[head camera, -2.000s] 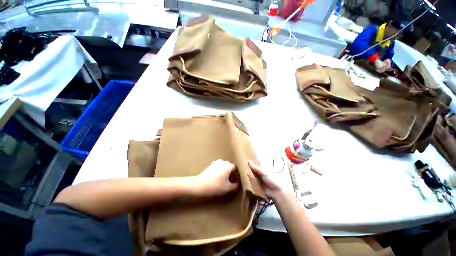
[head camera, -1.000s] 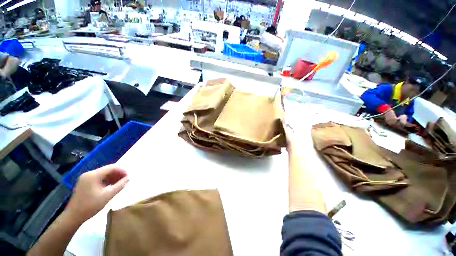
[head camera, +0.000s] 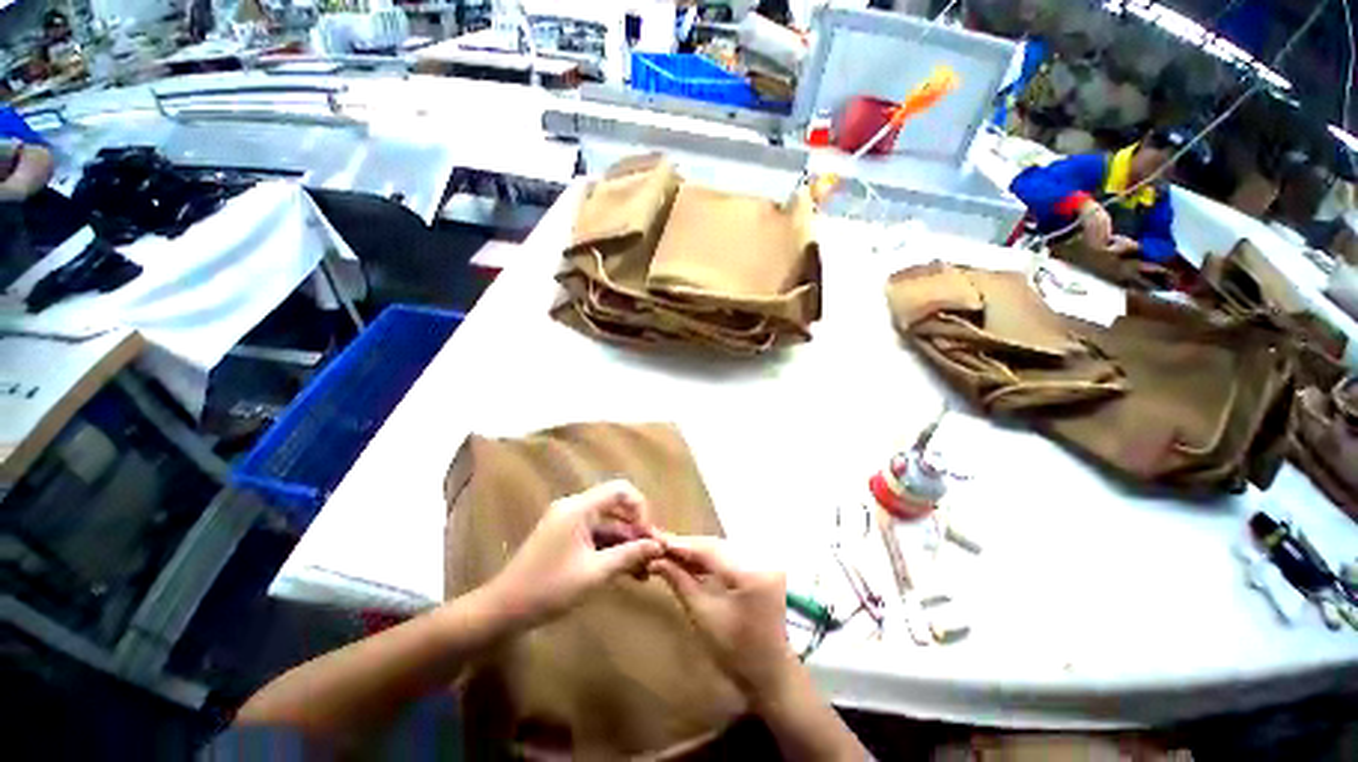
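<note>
A brown bag (head camera: 574, 462) lies in front of me at the near edge of the white table, a plain panel facing up. My left hand (head camera: 581, 554) and my right hand (head camera: 725, 603) meet above its middle. The thumb and fingertips of both hands are pinched close together. Something small and dark reddish shows inside the curl of my left fingers. I cannot tell what it is, or whether a thread is between the fingertips.
A folded brown bag stack (head camera: 730, 246) is at the far side of the white table (head camera: 1102, 596); more brown bags (head camera: 1013, 343) lie right. A red-and-white container (head camera: 909, 484), a green-handled tool (head camera: 812, 607) and a blue crate (head camera: 350, 402) show. A person in blue (head camera: 1095, 194) sits far right.
My right hand has come back from the far bag stack. My left hand has moved right, and both hands are now together over the bag. The bag shows higher in view.
</note>
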